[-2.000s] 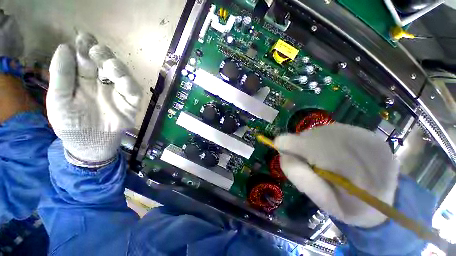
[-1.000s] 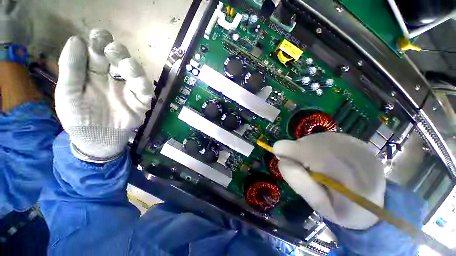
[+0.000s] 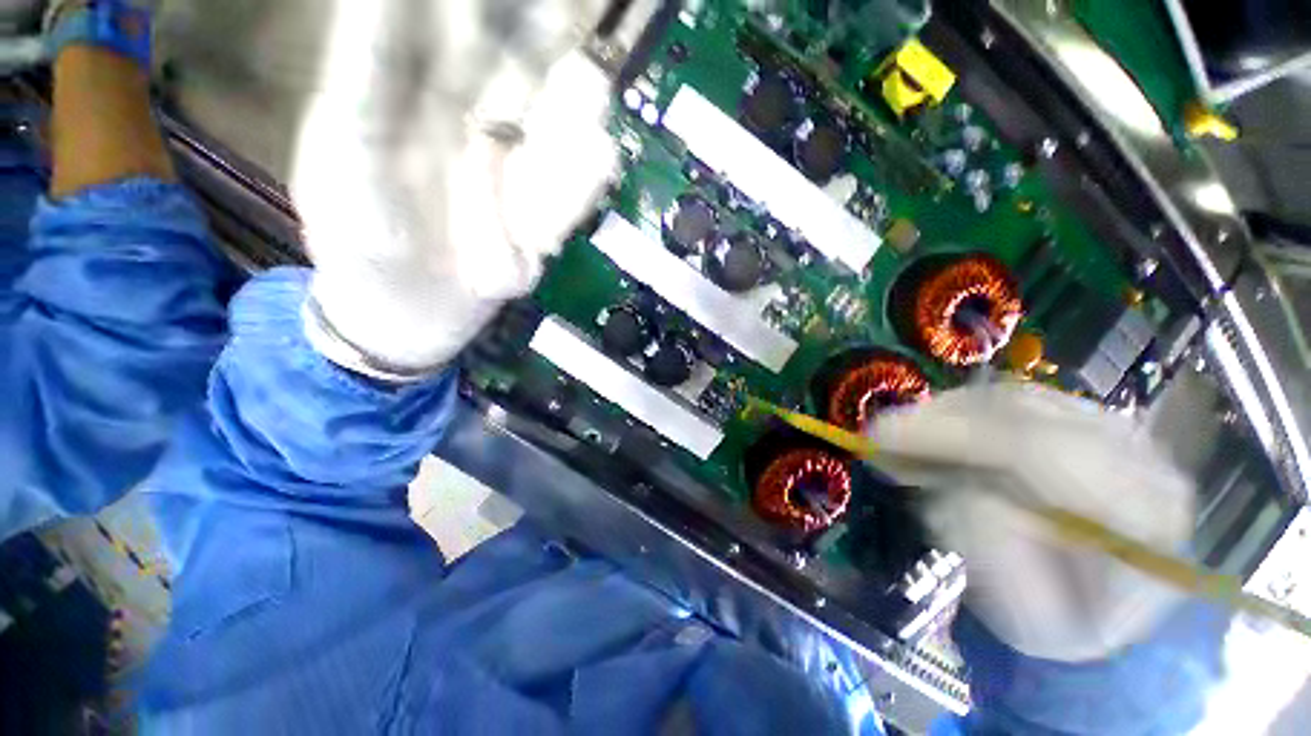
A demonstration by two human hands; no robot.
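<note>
My right hand (image 3: 1057, 518), white-gloved and blurred, holds a yellow stick (image 3: 1136, 554) over the right part of a populated green circuit board (image 3: 575, 417). The stick's tip is between the lowest heatsink bar (image 3: 627, 387) and the copper-red toroidal inductors (image 3: 868, 388); I cannot tell if it touches. My left hand (image 3: 446, 187), white-gloved and blurred, is over the board's left edge, its fingertips cut off by the top of the picture. It shows no held thing. A yellow transformer (image 3: 914, 76) sits near the board's upper edge.
The board lies in a dark carrier with a bright metal edge (image 3: 748, 582). A curved metal rail (image 3: 1222, 259) runs along the right. Another person's blue sleeve (image 3: 94, 345) and wrist with a blue band (image 3: 104, 29) are at the left. A bright glare is at lower right.
My left hand has moved right and up, onto the board's left edge. My right hand has moved slightly right with the stick, uncovering more of the inductors. The board sits further right and higher in view.
</note>
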